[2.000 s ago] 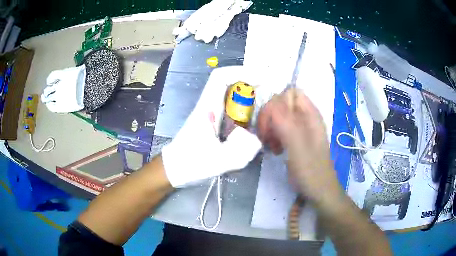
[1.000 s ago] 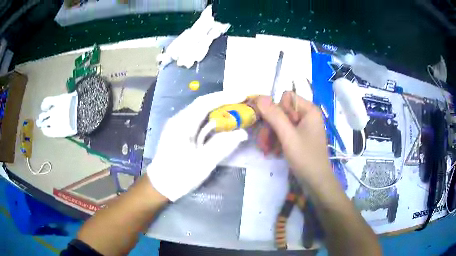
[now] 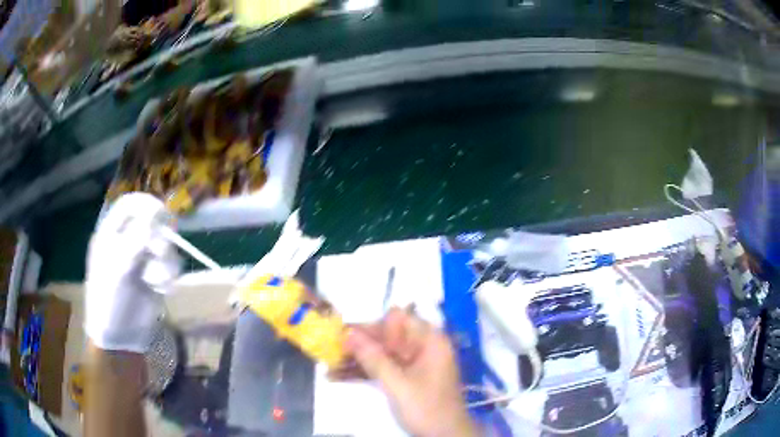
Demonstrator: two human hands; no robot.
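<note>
A yellow wrapped unit (image 3: 295, 320) with blue bands is tilted above the bench, its lower right end held by my bare right hand (image 3: 406, 363). My white-gloved left hand (image 3: 128, 265) is raised at the front left corner of the white foam tray (image 3: 278, 201). The tray is full of yellow and dark red units, blurred. A thin white strip runs from my left hand toward the held unit; I cannot tell whether it is a cord or a finger. The left fingers are blurred, and what they hold is unclear.
A spare white glove (image 3: 286, 252) lies behind the held unit. A grey tool (image 3: 389, 286) lies on the white sheet (image 3: 423, 265). A white bottle (image 3: 505, 320), looped cords and a black cable bundle (image 3: 708, 333) are on the right. An open cardboard box (image 3: 53, 341) is far left.
The view has swung up, bringing the tray into sight. My left hand has let go of the unit and moved left to the tray. My right hand now holds the unit alone.
</note>
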